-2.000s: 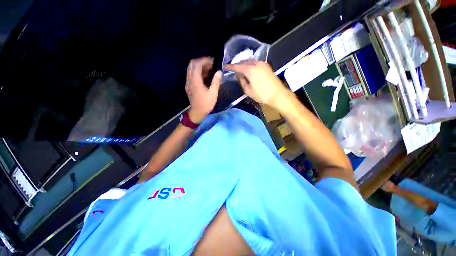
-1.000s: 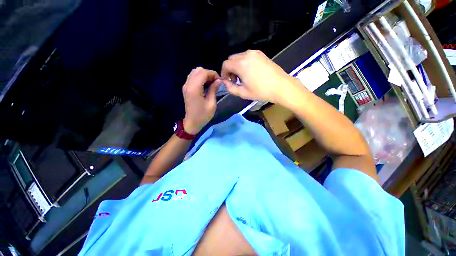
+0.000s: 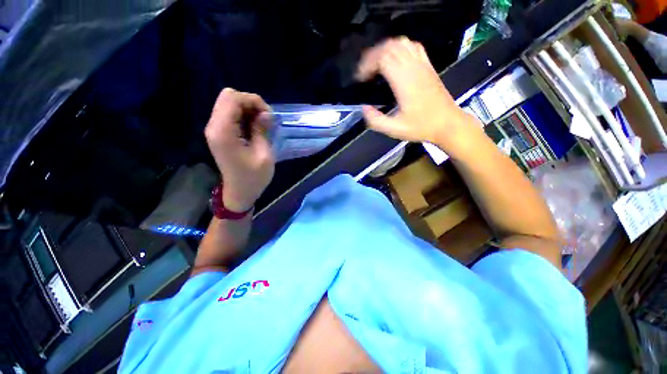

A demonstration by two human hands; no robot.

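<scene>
A large glossy black television panel lies across the upper left. A small clear pouch with a bright white reflection is stretched over its near edge. My left hand, with a red wristband, is closed on the pouch's left end. My right hand is at the pouch's right end, thumb beside or touching it, with the other fingers raised apart and slightly blurred. The pouch's contents cannot be made out.
A milky translucent sheet covers the upper left corner. A blue-print strip is at the panel's near edge. An open brown carton is below the line. At right are a tray with white tubes, clear plastic bags and another person's hand.
My hands have moved apart, left hand leftwards and right hand up and right. The pouch, mostly hidden between my fingers before, now shows spread out. My right fingers have opened.
</scene>
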